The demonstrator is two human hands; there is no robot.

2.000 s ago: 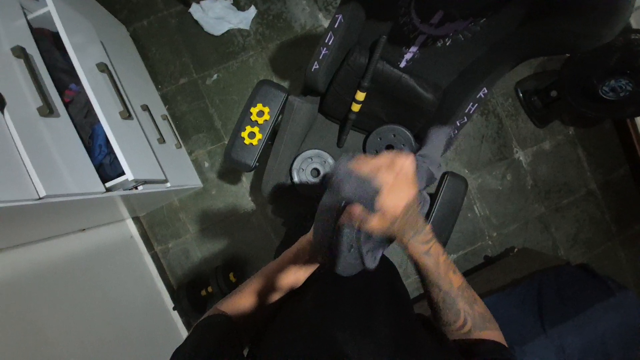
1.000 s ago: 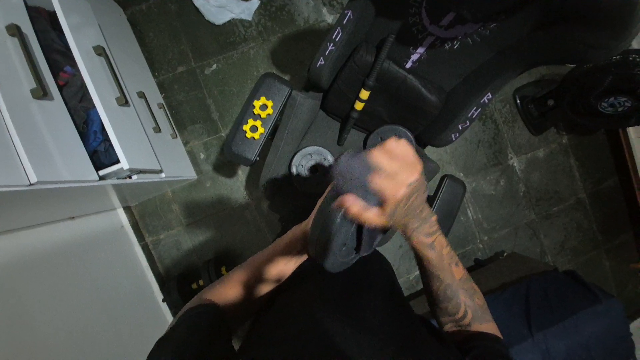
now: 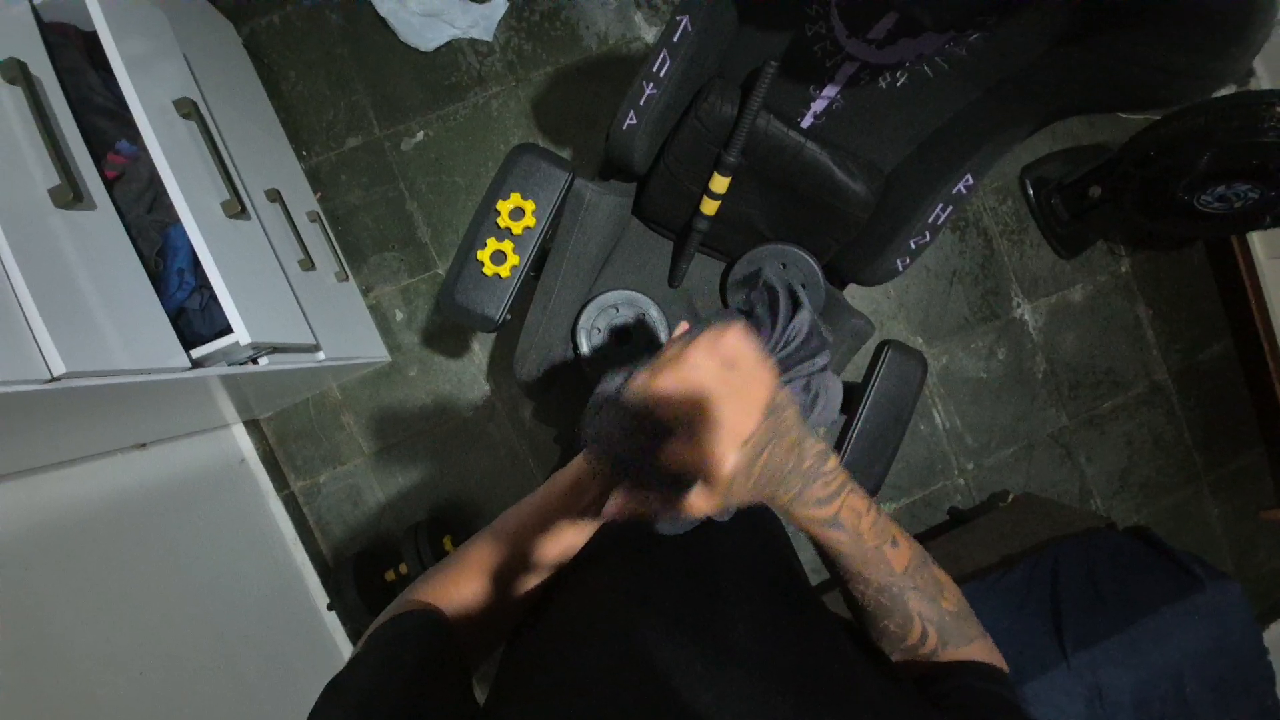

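Observation:
My right hand (image 3: 715, 405) is blurred and closed on a dark grey cloth (image 3: 805, 345), part of which hangs out above the wrist. Beneath it, a dark rounded thing, too blurred to name, lies between both hands. My left hand (image 3: 625, 495) is mostly hidden under it, so its grip cannot be told. Just beyond, on the chair seat, are a grey weight plate (image 3: 622, 325) and a second, darker plate (image 3: 765, 270). A black dumbbell bar (image 3: 722, 180) with yellow bands leans against the chair's backrest. Two yellow star-shaped collar nuts (image 3: 515, 213) (image 3: 498, 258) rest on the left armrest.
The black gaming chair (image 3: 590, 240) has a right armrest (image 3: 882, 405). At left stands a white drawer unit (image 3: 250, 180), one drawer showing clothes. A white cloth (image 3: 440, 20) lies on the tiled floor, a black fan (image 3: 1190, 190) stands right, and dark blue fabric (image 3: 1120, 620) is lower right.
My right hand has kept moving over the dark thing with the cloth. The cloth now hangs out to the upper right of the hand, over the edge of the darker plate.

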